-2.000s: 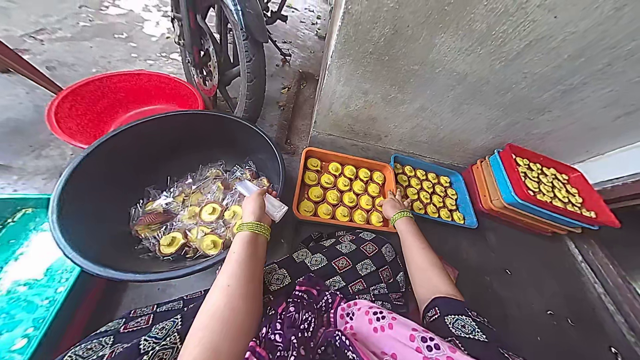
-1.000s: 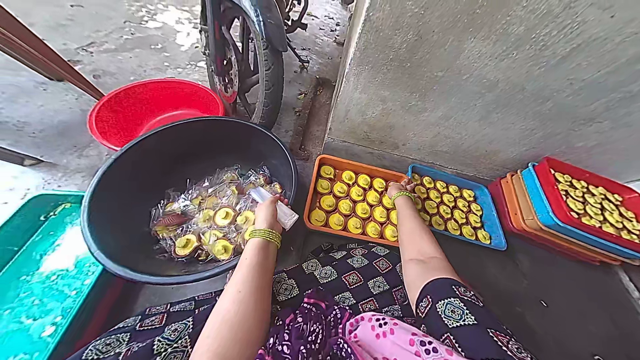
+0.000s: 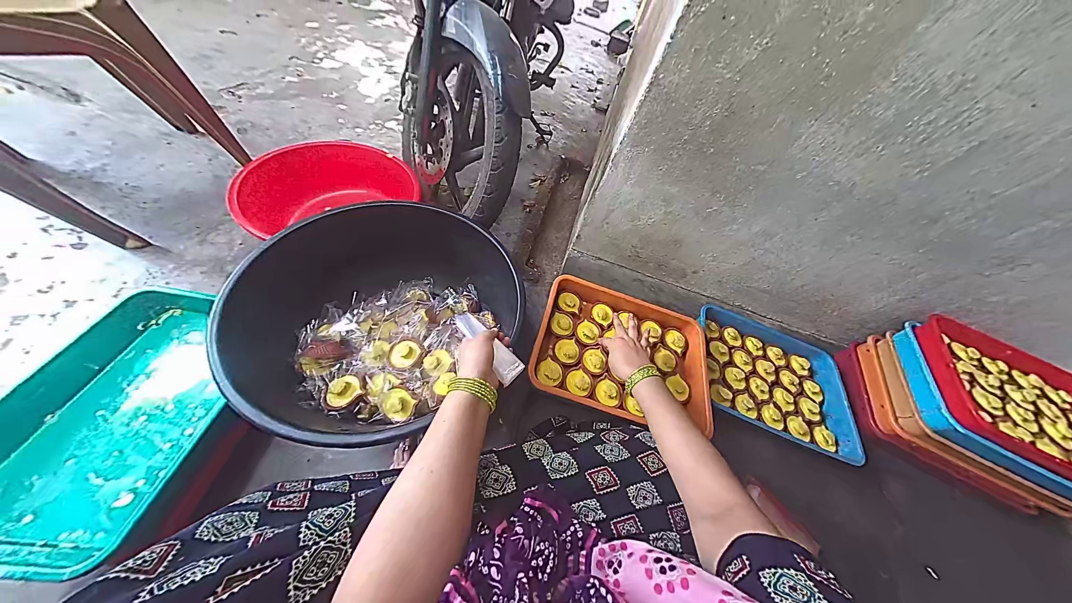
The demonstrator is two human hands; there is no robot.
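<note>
My left hand [image 3: 479,356] is closed on a stack of clear plastic bags [image 3: 504,362] at the right rim of a large black tub [image 3: 239,335]. Inside the tub lie many yellow-topped round pieces in clear wrap [image 3: 405,354]. My right hand [image 3: 626,347] reaches down over an orange tray [image 3: 553,399], its spread fingers among rows of unwrapped yellow round pieces [image 3: 594,361]; whether it grips one cannot be told. Touching that tray on the right is a blue tray [image 3: 852,427] with more of the same pieces.
At the far right, stacked trays [image 3: 888,377] have a red one [image 3: 938,335] with yellow pieces on top. A red basin [image 3: 322,180] and a motorcycle wheel [image 3: 494,159] are behind the tub. A green tray [image 3: 92,435] is at left, chair legs [image 3: 159,75] upper left, a wall [image 3: 821,167] behind the trays.
My right hand has moved from the border between the orange and blue trays to over the middle of the orange tray. The left hand still holds the bags beside the tub.
</note>
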